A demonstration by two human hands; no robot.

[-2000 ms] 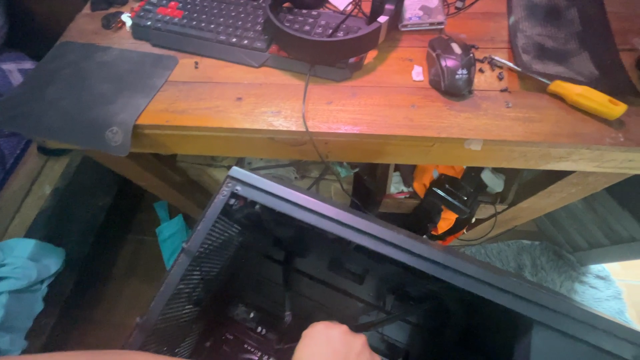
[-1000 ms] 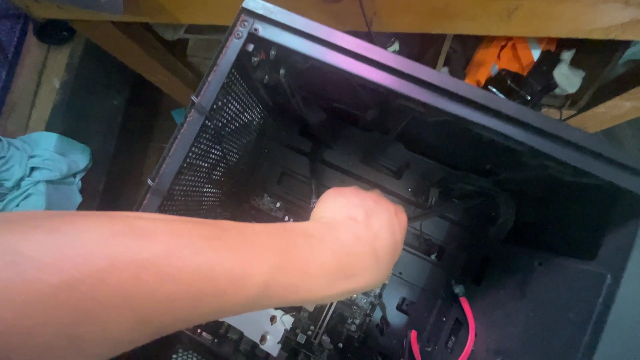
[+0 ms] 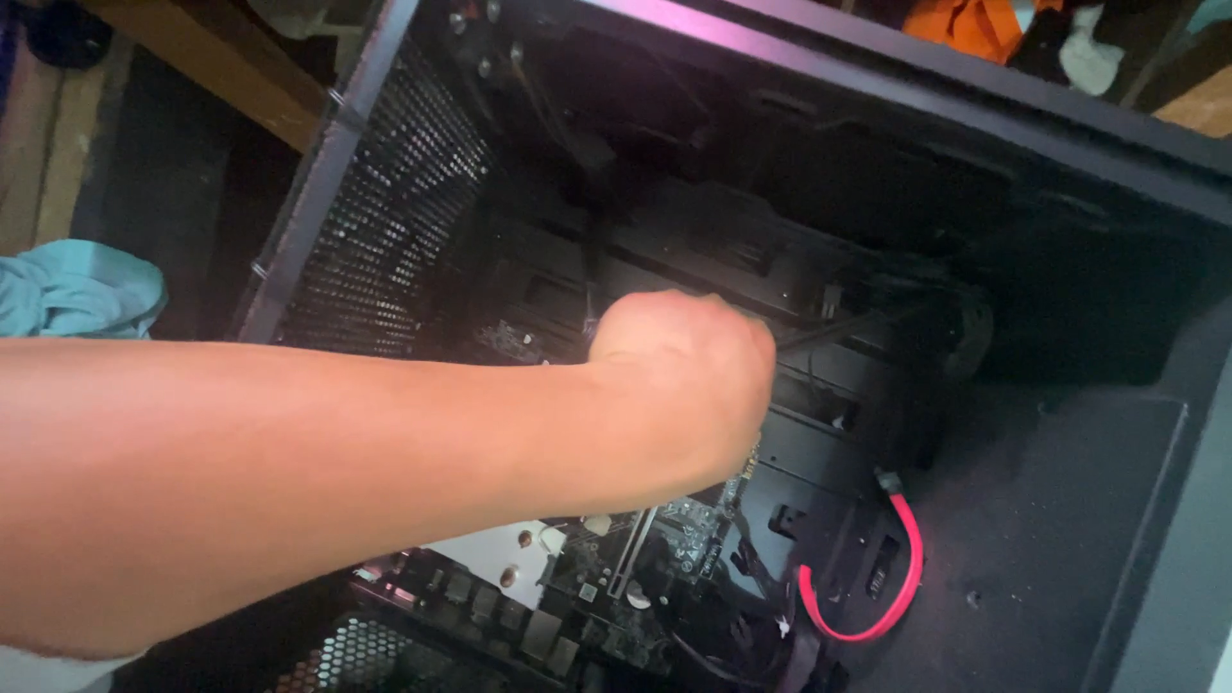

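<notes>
My left hand (image 3: 683, 385) reaches in from the left edge, its back toward me, above the motherboard (image 3: 616, 577) inside an open black computer case (image 3: 1039, 539). The fingers curl downward and are hidden beneath the hand, so I cannot tell what they hold or touch. A silver-white plate with screws (image 3: 500, 558) lies on the board under my forearm. To the right of the hand, a red flat cable (image 3: 914, 568) curves over the case floor. Black cables (image 3: 751, 568) run along the board's edge. My right hand is out of the frame.
The case's perforated side panel (image 3: 385, 221) rises on the left, and its metal top rail (image 3: 866, 91) crosses the upper right. Beyond them are a wooden beam (image 3: 212, 67), a teal cloth (image 3: 82, 289) and an orange item (image 3: 967, 29).
The view has tilted down and closer into the case. Two seconds ago my left hand showed at the bottom edge; now the hand and forearm are over the motherboard. The desk is out of view.
</notes>
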